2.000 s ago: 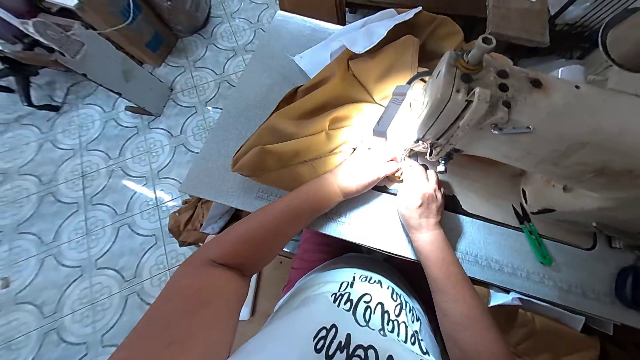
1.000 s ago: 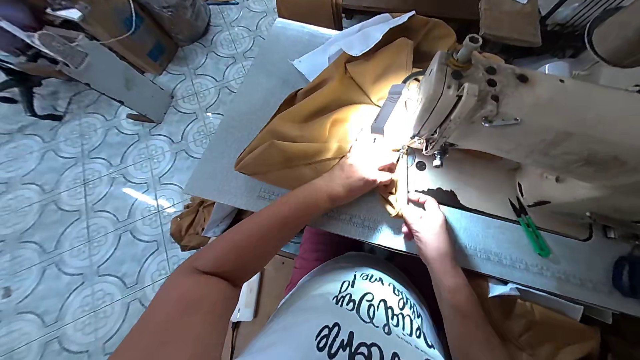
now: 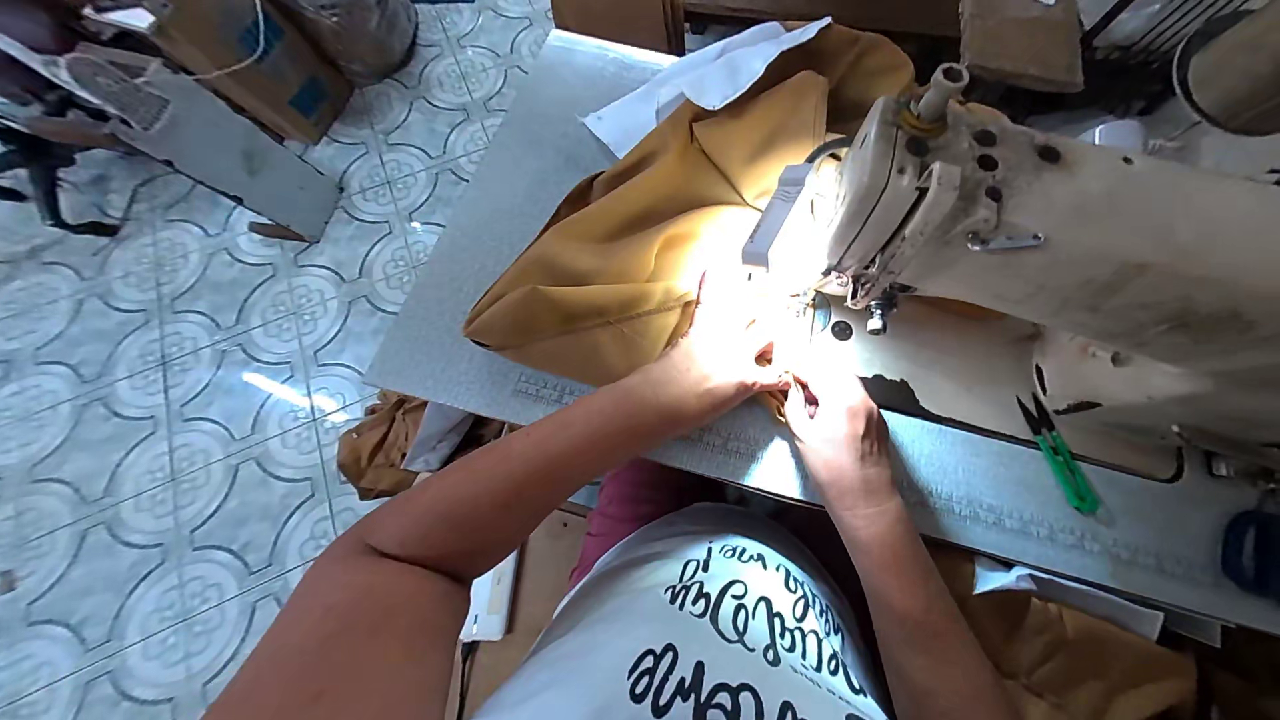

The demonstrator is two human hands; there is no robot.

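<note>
A sewing machine stands on the table, its lamp glaring over the needle area. Mustard-brown fabric lies spread left of the needle, with white material at its far edge. Just in front of the presser foot, my left hand pinches the fabric's near edge, partly washed out by the light. My right hand grips the same edge beside it, the fingertips of both hands close together. Green-handled thread snips rest to the right of my right hand.
The table's near edge runs below my hands. More brown fabric hangs at the left, and another brown piece lies below the table at right. Cardboard boxes stand on the tiled floor at upper left.
My hands have come closer together at the fabric's near edge. A second ago the right hand was lower and apart from the left; two seconds ago both were nearer the needle.
</note>
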